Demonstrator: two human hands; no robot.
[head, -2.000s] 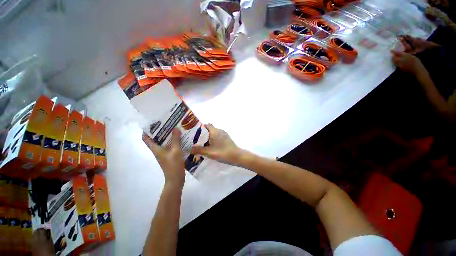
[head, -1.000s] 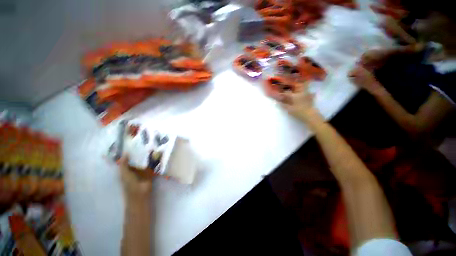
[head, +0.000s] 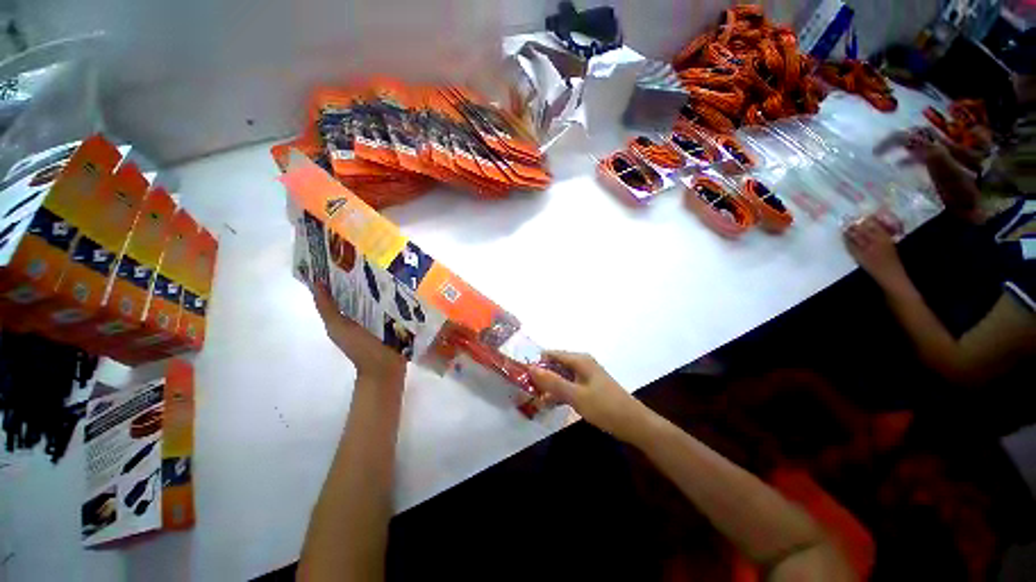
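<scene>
My left hand [head: 361,332] holds an opened retail box [head: 392,267] from below and the side, over the white bench. The box is orange, yellow and dark along its upper side, with product pictures on its white face. Its open end points to the lower right. My right hand [head: 568,384] grips an orange cable bundle in a clear pack [head: 494,362] at that open end. The bundle's front part is at the box mouth; how far it is inside is hidden.
Flat cartons [head: 437,134] fan along the wall. Coiled cables [head: 718,202] in clear packs lie at right, before a loose cable heap [head: 744,68]. Filled boxes [head: 125,262] stand left, near black parts [head: 40,392]. Crumpled white paper [head: 574,85] is by the wall. Another person's hands [head: 875,239] work at far right.
My right hand has come back from the coiled cables with one bundle, now at the box mouth. My left hand has turned the box so its orange side faces up.
</scene>
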